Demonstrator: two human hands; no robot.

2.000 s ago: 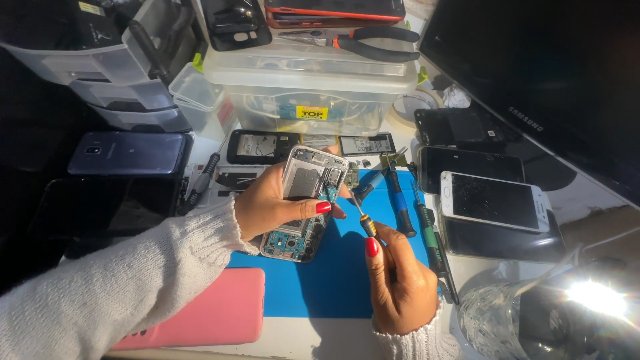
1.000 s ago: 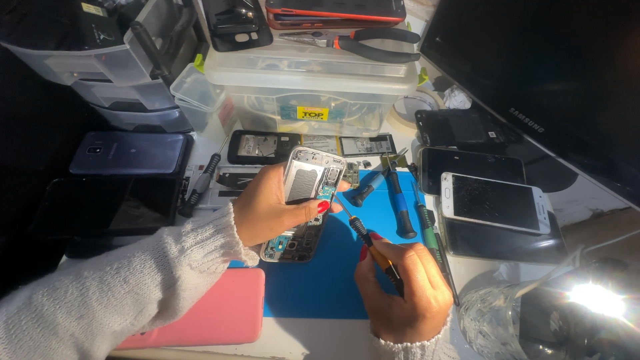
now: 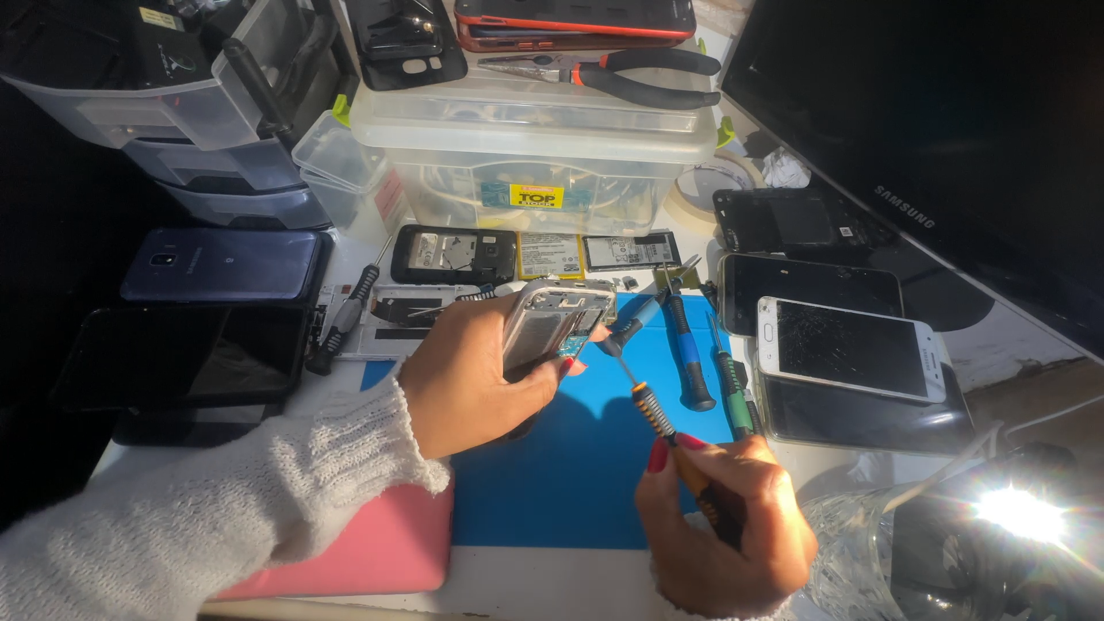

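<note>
My left hand (image 3: 479,375) grips an opened smartphone frame (image 3: 552,323), tilted above the blue work mat (image 3: 552,483); part of its circuit board shows near my thumb. In my right hand (image 3: 733,522) is a precision screwdriver (image 3: 653,411) with a black and orange handle, its shaft pointing up and left. The tip is below and right of the phone frame, apart from it. On the mat's right side lie a blue-handled screwdriver (image 3: 687,349) and a green-handled one (image 3: 731,384).
Behind the mat stands a clear plastic box (image 3: 423,185) with long-nose pliers (image 3: 621,76) on its lid. A white cracked phone (image 3: 849,349) lies at the right, a purple phone (image 3: 216,266) at the left. A pink case-like item (image 3: 371,552) is under my left sleeve. A glass vessel (image 3: 845,543) stands front right.
The phone frame has tilted in my left hand, so less of its inside shows. My right hand has moved down and away from it with the screwdriver, whose tip was at the frame's edge earlier.
</note>
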